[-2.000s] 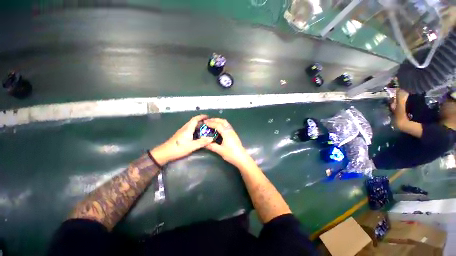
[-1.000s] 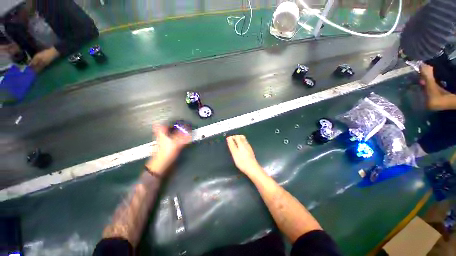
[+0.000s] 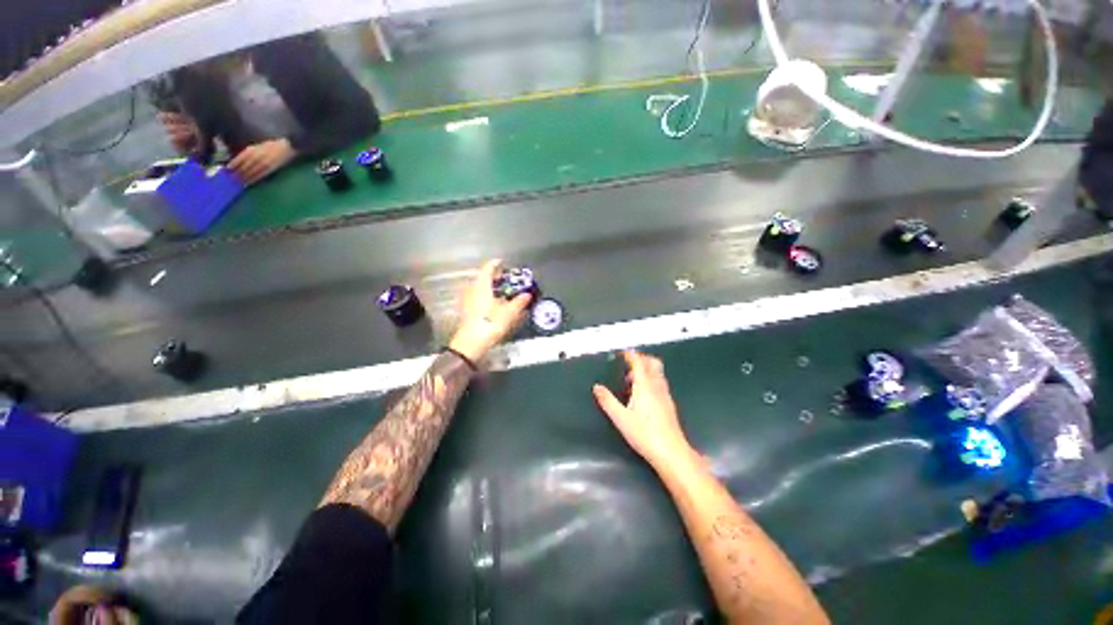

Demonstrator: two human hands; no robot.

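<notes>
My left hand (image 3: 491,310) reaches over the conveyor with its fingers around a dark light unit (image 3: 516,283), whose open top shows a whitish board. A base cover (image 3: 547,315) with a pale round face lies just right of it on the belt. A closed unit (image 3: 399,304) stands on the belt to the left of my left hand. My right hand (image 3: 640,403) is above the green bench near the white edge strip, fingers apart, holding nothing.
More units sit along the belt (image 3: 671,244) at left and right. Small rings (image 3: 770,397) lie on the bench. At right are a blue-glowing unit (image 3: 980,448), clear bags (image 3: 995,354) and a blue tray (image 3: 1037,527). A phone (image 3: 111,518) lies at left. A person (image 3: 262,110) works across the belt.
The unit held between both hands earlier was carried by my left hand to the belt, where a closed unit now stands. My left hand has moved onto another unit. My right hand remains empty.
</notes>
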